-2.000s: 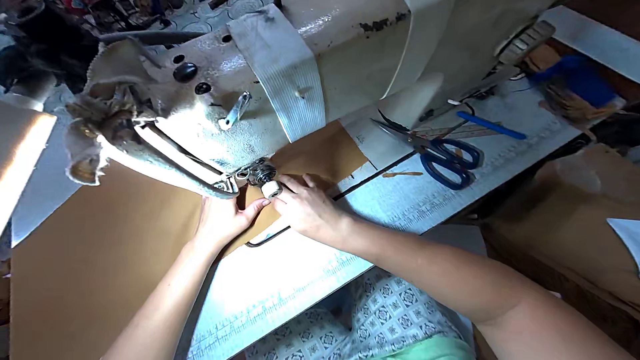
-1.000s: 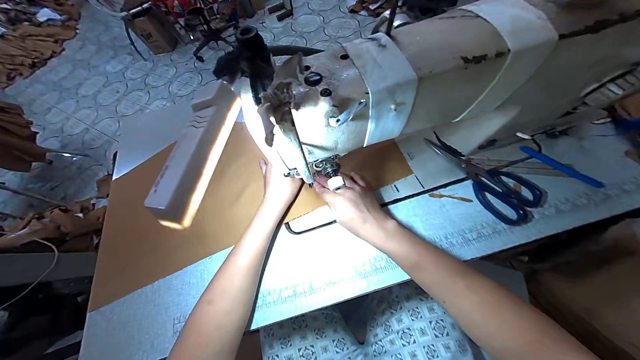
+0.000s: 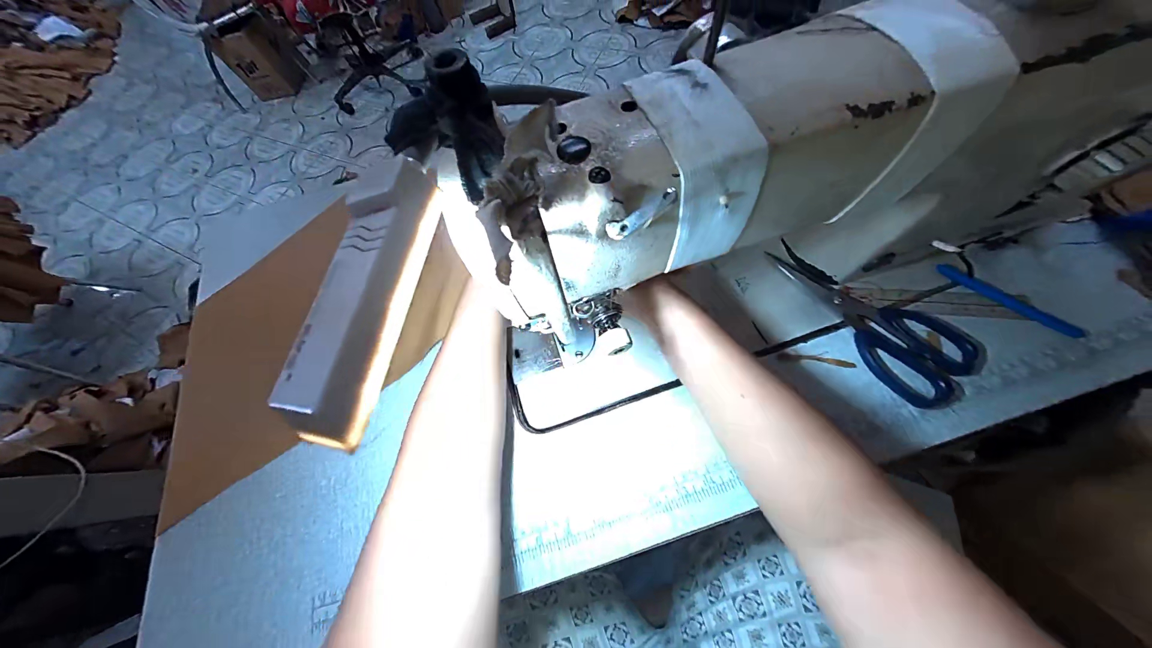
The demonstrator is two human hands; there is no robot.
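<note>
Both my forearms reach past the needle area of an industrial sewing machine (image 3: 801,117), one on each side of its presser foot (image 3: 576,345). The machine head hides my left hand and my right hand, so what they hold or touch cannot be seen. A large sheet of brown material (image 3: 256,360) lies on the left of the table, running behind the lit lamp (image 3: 346,306) toward my left wrist. No brown material shows at the front of the presser foot, where the bare machine bed (image 3: 594,382) is brightly lit.
Scissors with blue handles (image 3: 909,355) and a blue pen-like tool (image 3: 1012,301) lie on the table at right. A printed ruler scale (image 3: 630,517) runs along the front edge. Brown scraps (image 3: 90,414) are heaped at left. Behind the machine are a chair base (image 3: 360,67) and a cardboard box (image 3: 256,58).
Both hands, seen beside the presser foot earlier, have moved away from me behind the machine head. The brown material no longer shows beside the foot. The view has swung left since two seconds ago.
</note>
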